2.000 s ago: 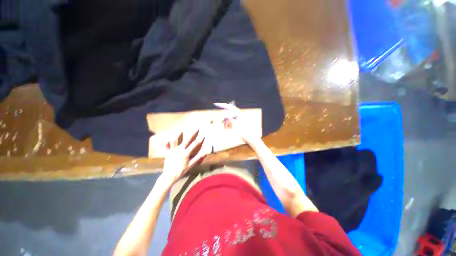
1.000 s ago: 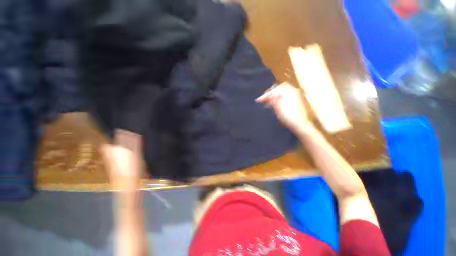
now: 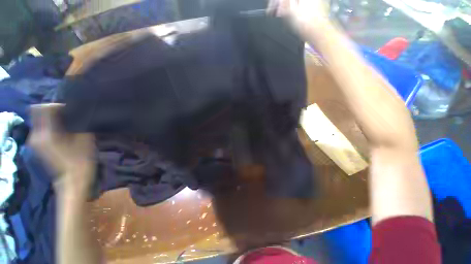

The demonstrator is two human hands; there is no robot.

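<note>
A dark jacket (image 3: pixel 191 77) is stretched above the table between my two hands and is blurred. My right hand (image 3: pixel 299 11) is at the top edge of the view, partly cut off, closed on the jacket's upper right part. My left hand (image 3: pixel 61 136) is at the left, strongly blurred, at the jacket's left end; its grip cannot be made out. The tan card template (image 3: pixel 333 139) lies on the table to the right of the jacket, touched by neither hand. No marking tool can be made out.
The brown table (image 3: pixel 155 221) has a pile of navy garments (image 3: pixel 38 77) and pale cloth (image 3: pixel 9 149) at its left. A blue tub (image 3: pixel 449 167) with dark cloth stands at the right; another blue tub (image 3: pixel 395 72) is beyond the table. A red item (image 3: pixel 393 48) lies farther off.
The template went from the jacket's lower edge to the table at the right. The jacket, flat before, is now lifted and spread. My right hand moved up and away; my left moved left and up.
</note>
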